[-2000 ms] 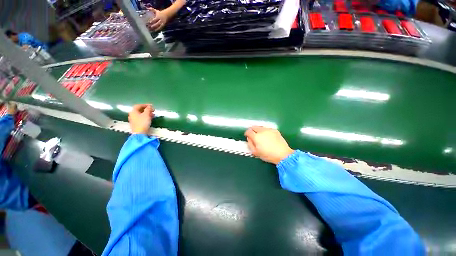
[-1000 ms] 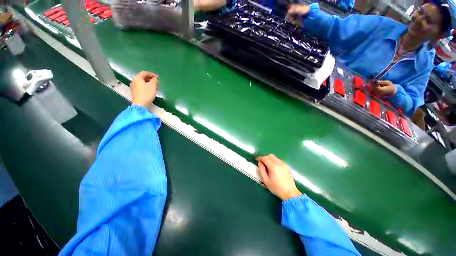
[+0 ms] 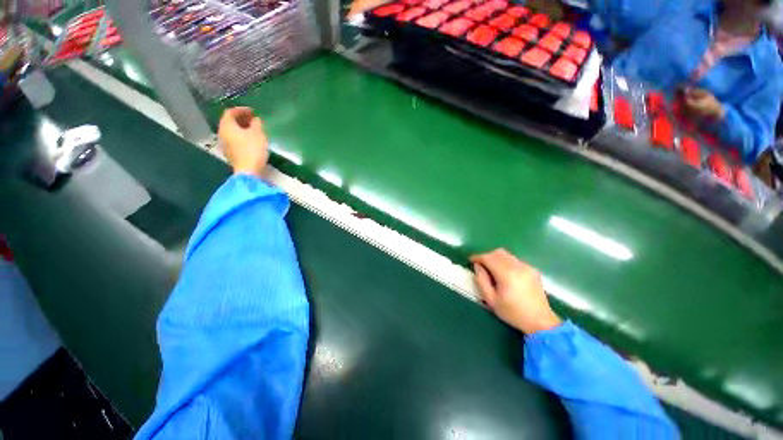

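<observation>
The green conveyor belt (image 3: 412, 172) runs across the view, with a pale edge strip (image 3: 378, 238) on my side. My left hand (image 3: 245, 142) is bare and rests at the belt's near edge beside a grey post, fingers loosely curled. My right hand (image 3: 515, 290) is bare and rests on the edge strip further right, fingers bent over the belt side. I see nothing held in either hand, though the inside of the curled left fingers is partly hidden.
Across the belt stand a black tray of red covers (image 3: 506, 33) on a stack, a clear tray with red pieces (image 3: 661, 133), a person in a blue smock (image 3: 747, 94) and a stack of clear trays (image 3: 249, 56). A white item (image 3: 73, 148) lies on the bench at left.
The view has turned to the right. A black tray filled with red covers now tops the far stack, and a clear tray stack shows more behind the post. My hands stay at the belt edge.
</observation>
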